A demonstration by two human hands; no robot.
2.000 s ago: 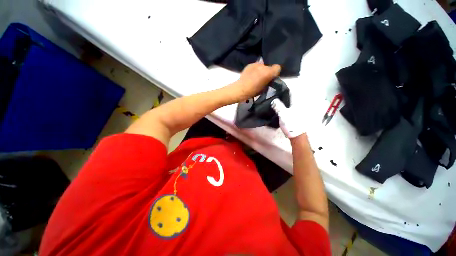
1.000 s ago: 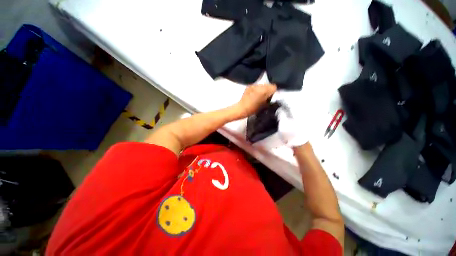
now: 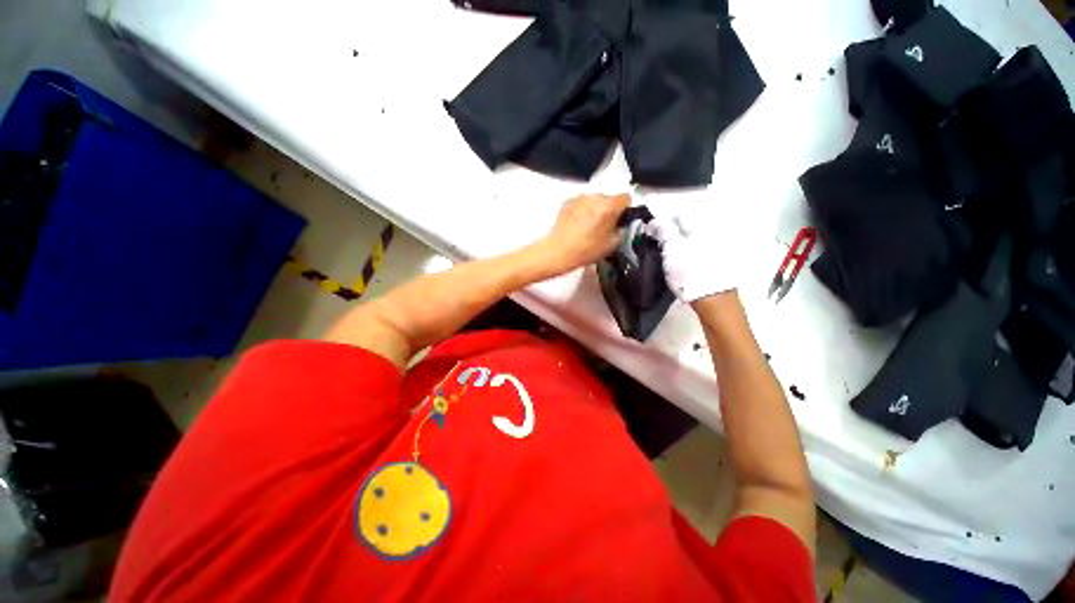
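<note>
A black fabric sleeve [image 3: 637, 289] is held between my two hands near the table's front edge. Its upper end is bunched and partly open, with a greyish inside showing, and its lower end hangs down. My bare left hand [image 3: 592, 229] grips its upper left edge. My right hand [image 3: 690, 262], in a white glove, holds its right side; the glove's fingers are hard to make out against the white cover. Just beyond my hands lies a fanned group of flat black sleeves [image 3: 670, 100].
A messy heap of black sleeves [image 3: 896, 230] with small white logos lies at the right on the white table cover [image 3: 354, 130]. Red-handled snips [image 3: 793, 264] lie beside the heap. Dark specks dot the cover. A blue bin [image 3: 142, 236] stands on the floor at left.
The sleeve between my hands has changed shape; its upper end now shows an opening. The view has shifted slightly. The fanned group, heap and snips lie as before.
</note>
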